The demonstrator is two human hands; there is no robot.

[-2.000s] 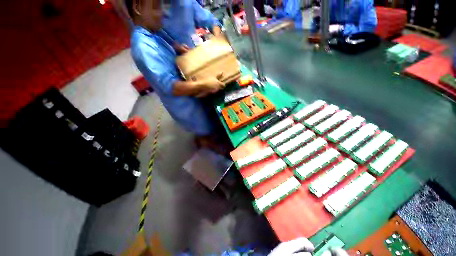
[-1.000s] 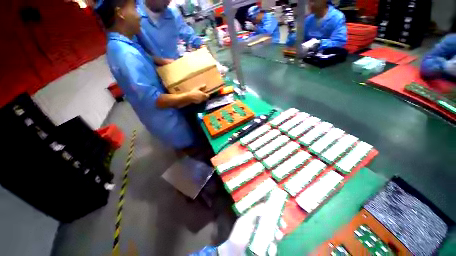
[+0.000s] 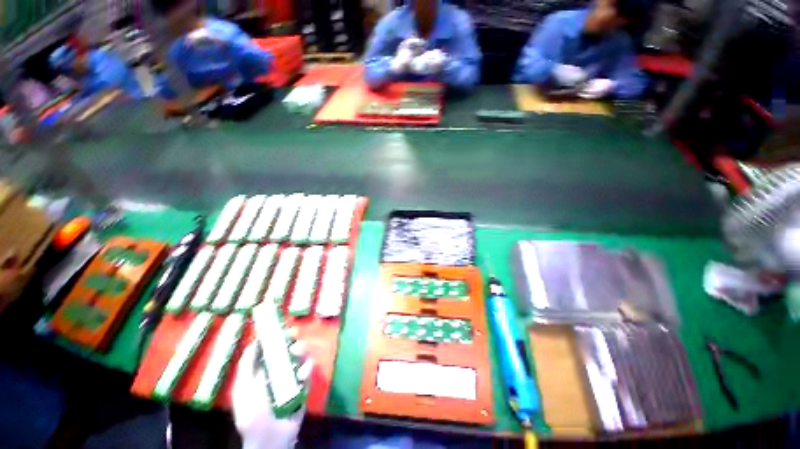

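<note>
My left hand (image 3: pixel 263 405), in a white glove, holds a module (image 3: pixel 278 358), a pale plate with green edges. The module is tilted over the front part of the red sheet (image 3: pixel 309 361), right of two modules lying there. Whether it touches the sheet cannot be told. Behind it, more modules (image 3: pixel 282 279) lie in two rows. The orange fixture (image 3: pixel 427 351) is right of the sheet. Its two upper pockets show green boards (image 3: pixel 429 329), and its nearest pocket shows a white plate (image 3: pixel 426 381). My right hand is not in view.
A black screw tray (image 3: pixel 429 238) sits behind the fixture. A blue screwdriver (image 3: pixel 510 351) lies right of it. Stacked metal plates (image 3: pixel 645 373), cardboard (image 3: pixel 559 373), nippers (image 3: pixel 730 368) and a fan (image 3: pixel 772 215) are further right. A neighbour's fixture (image 3: pixel 110 294) is left. Workers sit across the bench.
The view has swung right, bringing the screwdriver, plate stacks and fan into view. My left hand still holds a module, as one second ago, now beside the front-row modules on the red sheet.
</note>
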